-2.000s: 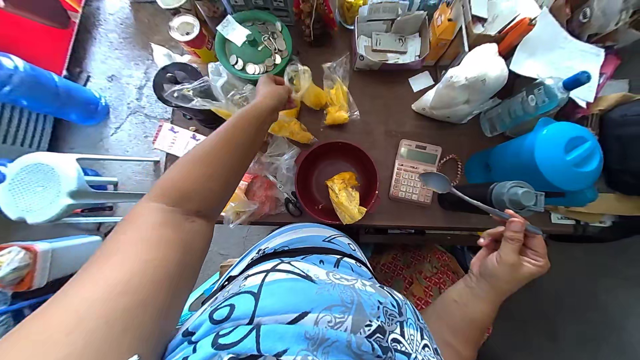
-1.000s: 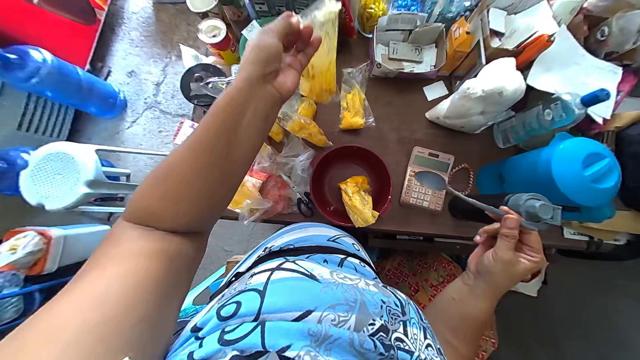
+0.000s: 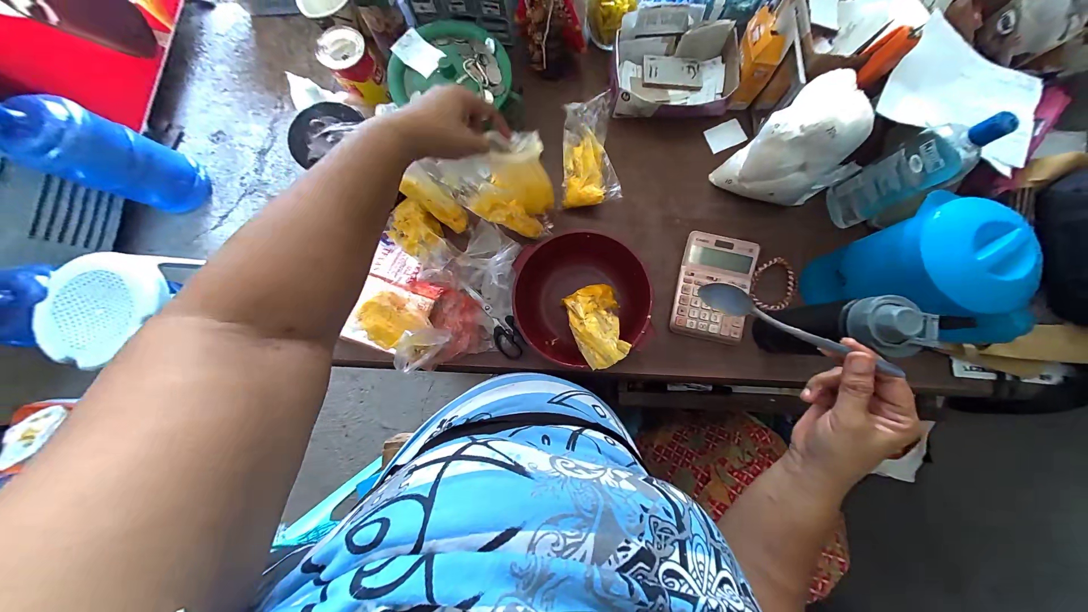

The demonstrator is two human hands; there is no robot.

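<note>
My right hand (image 3: pixel 863 408) grips a metal spoon (image 3: pixel 786 329), its bowl over a pink calculator (image 3: pixel 716 285). Reaching across the table, my left hand (image 3: pixel 455 123) is blurred at a clear plastic bag of yellow food (image 3: pixel 510 183); whether the fingers hold it cannot be told. Another such bag (image 3: pixel 585 166) lies to the right of it, and more yellow bags lie below. A dark red bowl (image 3: pixel 544 280) holds a crumpled yellow-stained plastic bag (image 3: pixel 597 325), which rests against its near side. Black-handled scissors (image 3: pixel 507 337) lie at the bowl's left.
Behind my left hand is a green basin (image 3: pixel 476 38) with coins. A box of papers (image 3: pixel 676 68) stands at the back. To the right are a blue pitcher (image 3: pixel 943 255), a clear bottle (image 3: pixel 918 174), a grey-topped black tumbler (image 3: pixel 884 325) and a beaded bracelet (image 3: pixel 774 284).
My left hand first reached by the coin basin, then lifted a yellow bag; now it is lower, over the group of bags. My right hand keeps the spoon in about the same place.
</note>
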